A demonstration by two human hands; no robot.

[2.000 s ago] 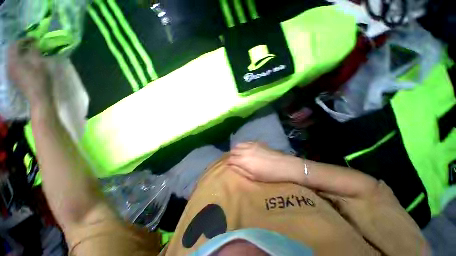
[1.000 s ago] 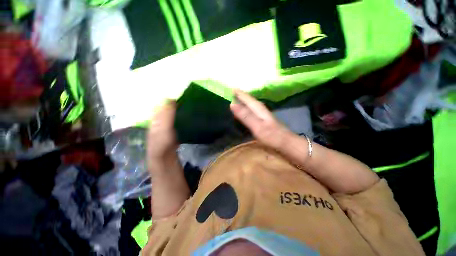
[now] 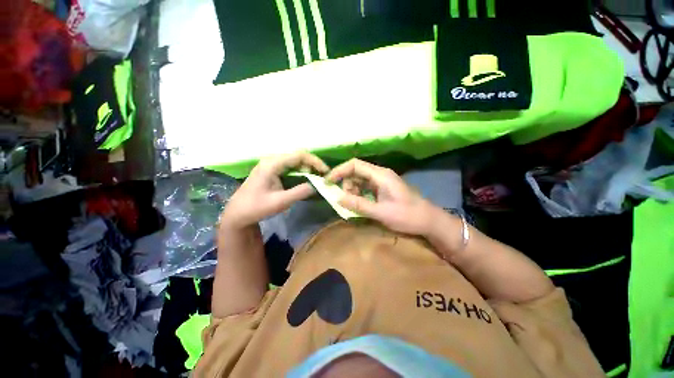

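My left hand point(image 3: 277, 188) and my right hand point(image 3: 380, 196) are together in front of my shirt. Their fingertips pinch a small folded piece with a pale yellow-green strip point(image 3: 334, 198) showing; the rest of it is hidden by the fingers. Beyond them the garment body panel point(image 3: 355, 103) lies on the table, black with green stripes at the back and neon green along the near edge, whitish under the lamp. A black patch pocket point(image 3: 484, 44) with a yellow-green hat logo and white script lies on the panel, right of centre.
Another black piece with a hat logo point(image 3: 106, 111) lies at the left. Grey scraps point(image 3: 111, 277) are heaped lower left. Clear plastic point(image 3: 193, 210) hangs by the table edge. Scissors handles point(image 3: 656, 55) show upper right. A plastic bag point(image 3: 584, 181) and green fabric point(image 3: 652, 288) are at the right.
My left hand came from the upper left to meet my right hand. The dark piece held spread between them a second ago now shows as a narrow folded strip. The table shifted in view.
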